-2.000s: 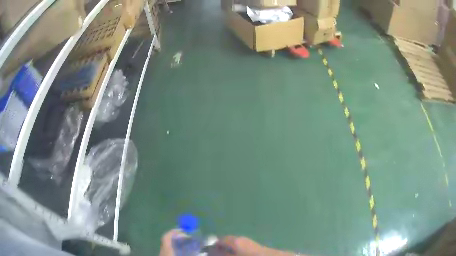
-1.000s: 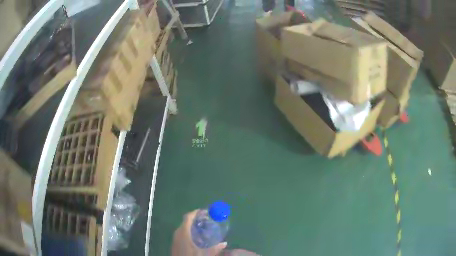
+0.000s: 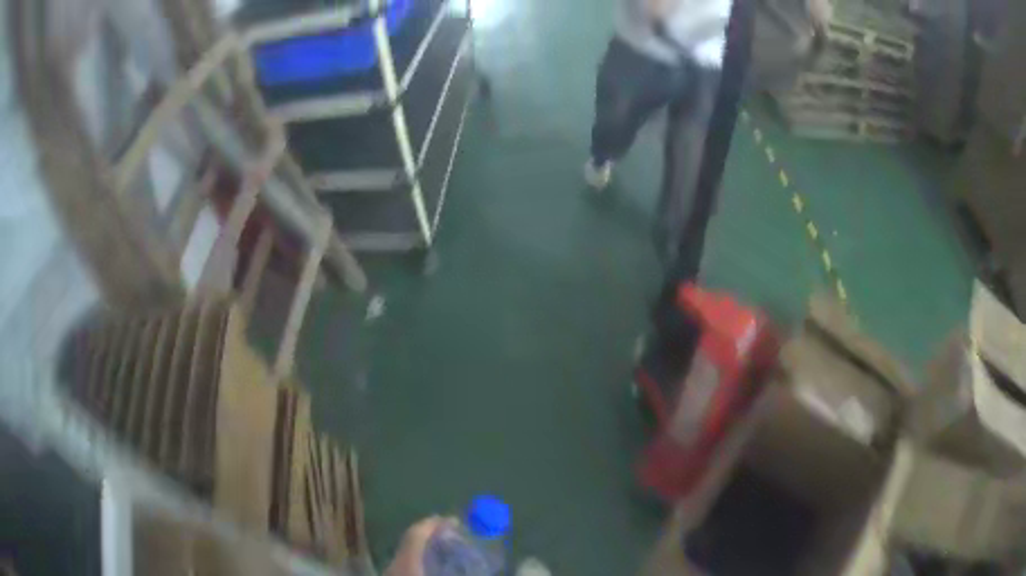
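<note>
The water bottle (image 3: 456, 554) is clear bluish plastic with a bright blue cap on top. It is at the bottom edge of the view, left of centre, upright and cut off below. My left hand (image 3: 414, 548) is closed around its left side; only part of the hand shows. A small pale blurred patch lies just right of the bottle at the bottom edge. I cannot tell whether it is part of my right hand, which is otherwise not visible.
A red pallet truck (image 3: 709, 394) with cartons (image 3: 838, 394) is on the right. A person (image 3: 664, 90) stands behind its dark handle. A rack (image 3: 388, 124) with a blue basket is at upper left, cardboard (image 3: 242, 439) at lower left, wooden pallets (image 3: 855, 84) at upper right.
The cartons have moved from upper right to lower right, and the red truck and person have come into view. The bottle is slightly lower in the frame, still in my left hand.
</note>
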